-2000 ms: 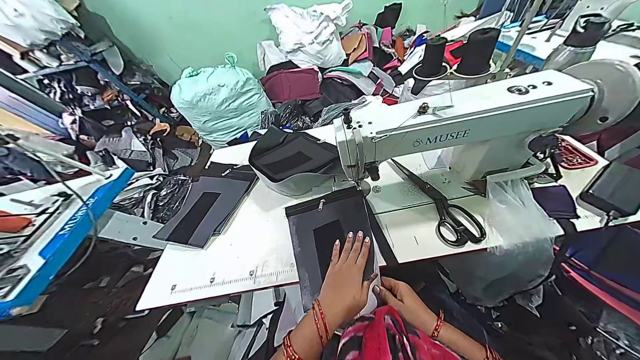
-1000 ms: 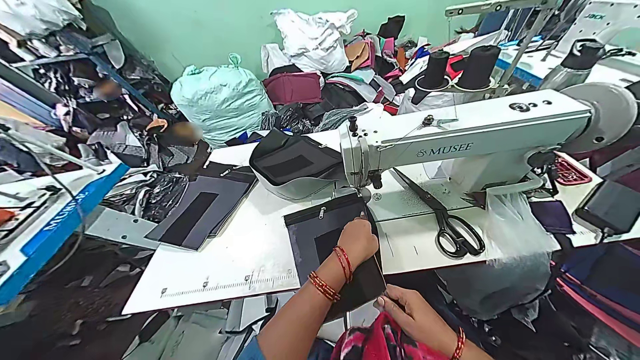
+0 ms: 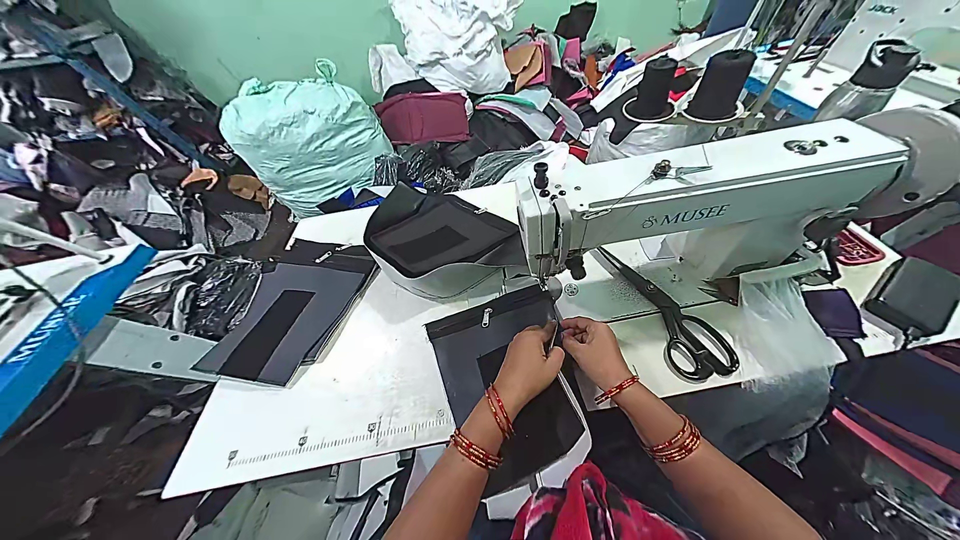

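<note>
A dark fabric panel with a zipper (image 3: 457, 352) lies on the white sewing table, its top right corner by the needle of the sewing machine (image 3: 720, 195). My left hand (image 3: 529, 364) pinches the panel's right edge just below the needle. Close beside it, my right hand (image 3: 592, 349) pinches the same edge between thumb and fingers. Black-handled scissors (image 3: 694, 345) rest to the right of my hands. Behind the panel, another dark zippered piece with a pale backing (image 3: 427, 240) stands curved, left of the needle. Similar flat panels (image 3: 281, 322) are stacked at the left.
Black thread cones (image 3: 720, 86) stand behind the machine. A pale green sack (image 3: 304, 142) and piled fabric scraps (image 3: 424, 118) lie beyond the table. A clear plastic bag (image 3: 784, 330) hangs at its right. Another machine's blue-edged table (image 3: 82, 322) is at the far left.
My left hand, flat on the panel at first, has moved up to its right edge near the needle and closed on it. My right hand has moved up from the lower edge to join it.
</note>
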